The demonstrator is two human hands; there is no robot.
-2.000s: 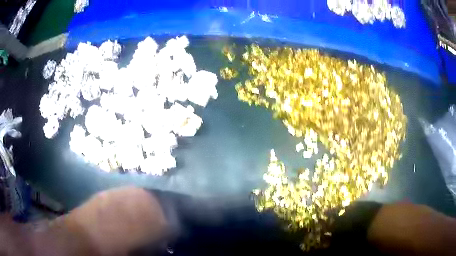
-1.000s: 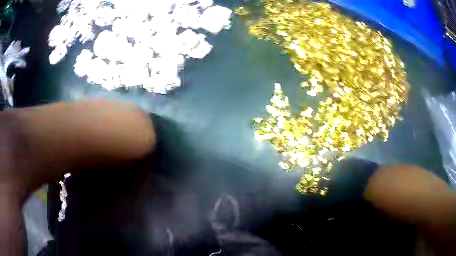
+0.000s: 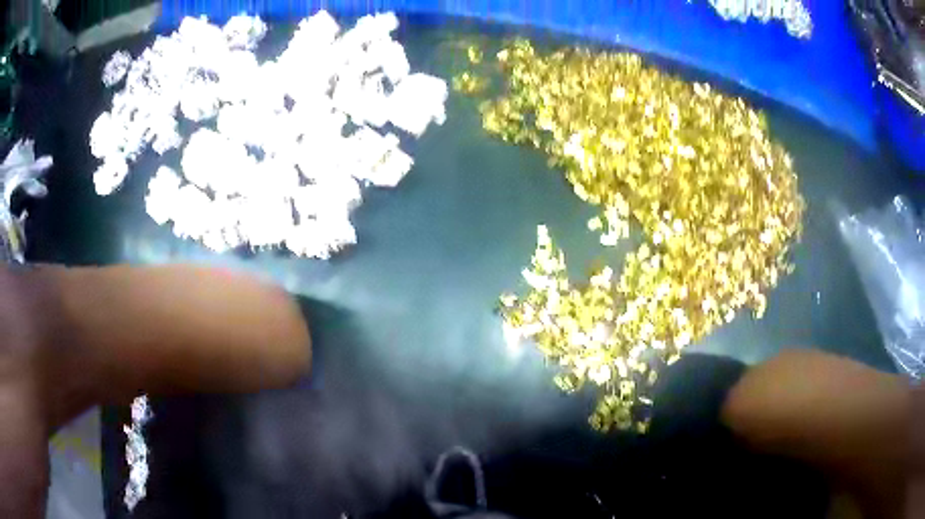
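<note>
A loose pile of white plastic housings (image 3: 274,132) lies on the dark green worktop (image 3: 436,243) at left. A large curved heap of brass terminals (image 3: 690,172) lies at right, with a tail reaching toward me. My left hand (image 3: 172,324) is blurred and cut off by the left edge, below the white pile. My right hand (image 3: 832,411) is blurred and cut off at the lower right, below the brass heap. Dark shapes adjoin both hands. The rest of each hand is hidden, and I cannot tell whether either holds anything.
A blue sheet (image 3: 609,25) lies behind the worktop, with white pieces (image 3: 766,12) at its upper right. A crumpled clear bag (image 3: 898,274) is at the right edge. A pale limp thing (image 3: 22,182) hangs at the left edge. Small silvery-white pieces (image 3: 137,451) show at lower left.
The view has shifted up and down; the piles sit lower than one second ago but higher than two seconds ago. My left hand now shows as a longer shape than two seconds ago. The piles look unchanged.
</note>
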